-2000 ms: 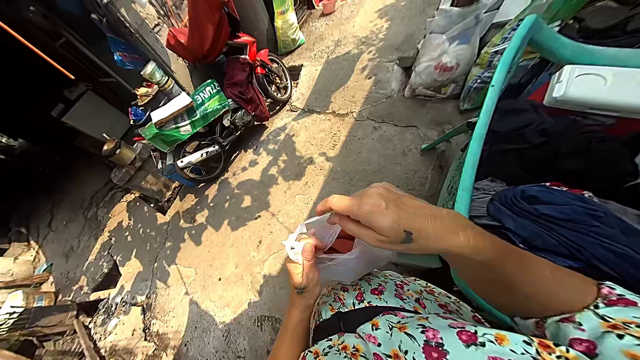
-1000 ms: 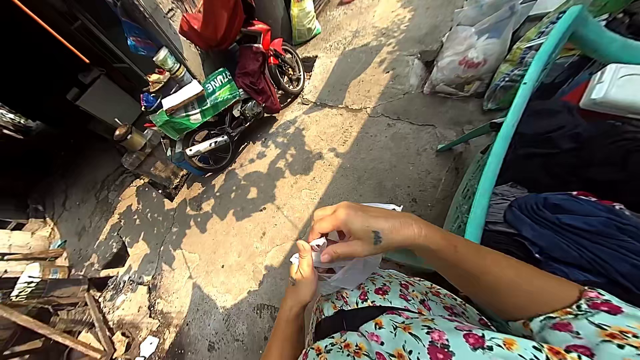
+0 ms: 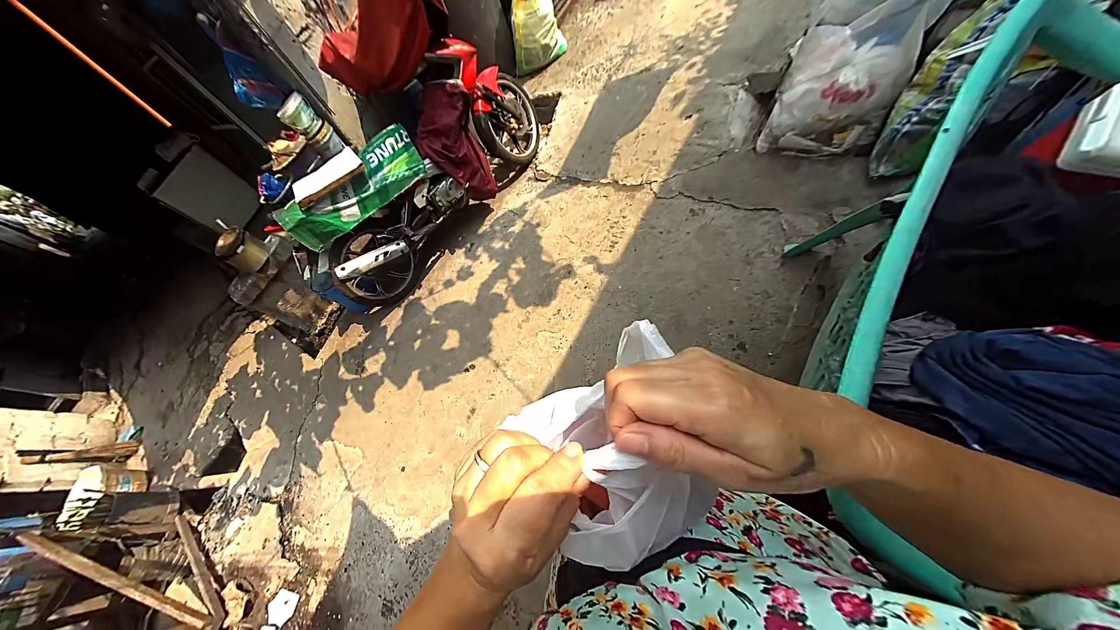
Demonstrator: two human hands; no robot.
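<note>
Above my lap, both hands grip the gathered top of a thin white plastic bag. My left hand, with a ring on one finger, pinches the near left side of its rim. Fingers curled, my right hand clutches the plastic on the other side, and a loose tip of the bag stands up behind the knuckles. Something reddish shows through the small opening between the hands; what it is I cannot tell. The bag hangs just over the floral dress.
At right, a turquoise plastic chair holds dark clothes and a white container. Beyond it sit filled plastic bags. A red motorcycle is parked upper left on cracked concrete; scrap wood lies lower left.
My hands have moved from working closely at a bunched part of the bag to gripping its rim on both sides. More of the white bag is spread out and visible.
</note>
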